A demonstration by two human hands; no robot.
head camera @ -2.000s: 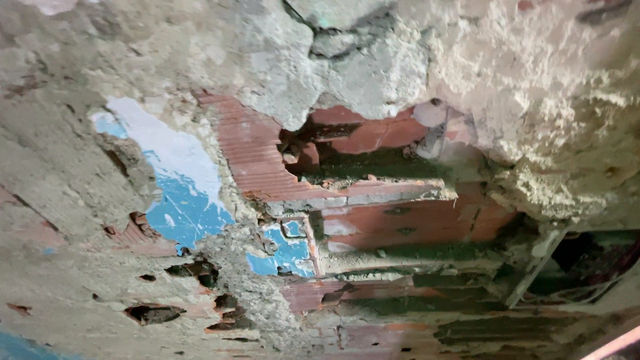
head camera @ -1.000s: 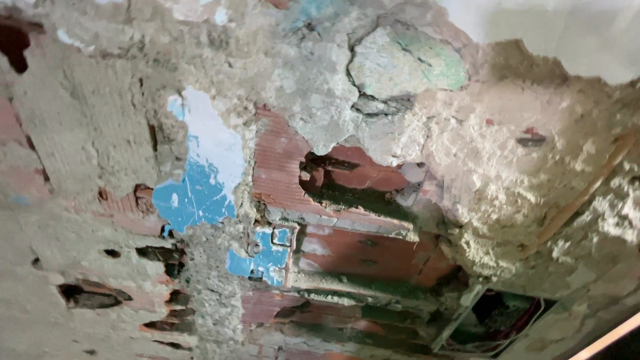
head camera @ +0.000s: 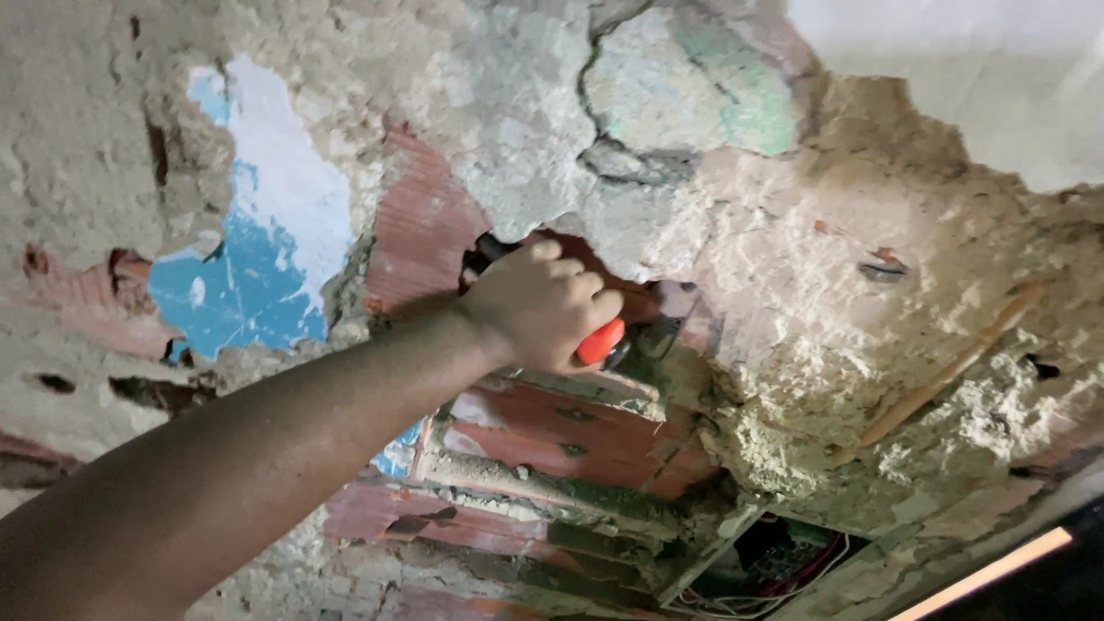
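Note:
My left hand (head camera: 548,306) reaches in from the lower left with its back toward me. Its fingers are curled around an object with a red and black end (head camera: 601,341), which shows at the lower right of the fist. The rest of the object is hidden by the hand, so its kind cannot be told. The fist is at the broken hole (head camera: 638,297) in a wall of hollow red clay bricks. Ribbed red brick (head camera: 423,220) shows left of the hand, and cracked grey plaster (head camera: 535,164) lies above it. My right hand is out of view.
Blue and white paint (head camera: 276,259) remains on the plaster at left. Exposed bricks (head camera: 569,435) with mortar ledges run below the hand. A recessed box (head camera: 776,561) with loose wires is at lower right, near a bright light strip (head camera: 983,576).
My left hand and forearm have come into view, with the red-ended object in the grip, and now cover part of the hole. Neither earlier frame shows a hand.

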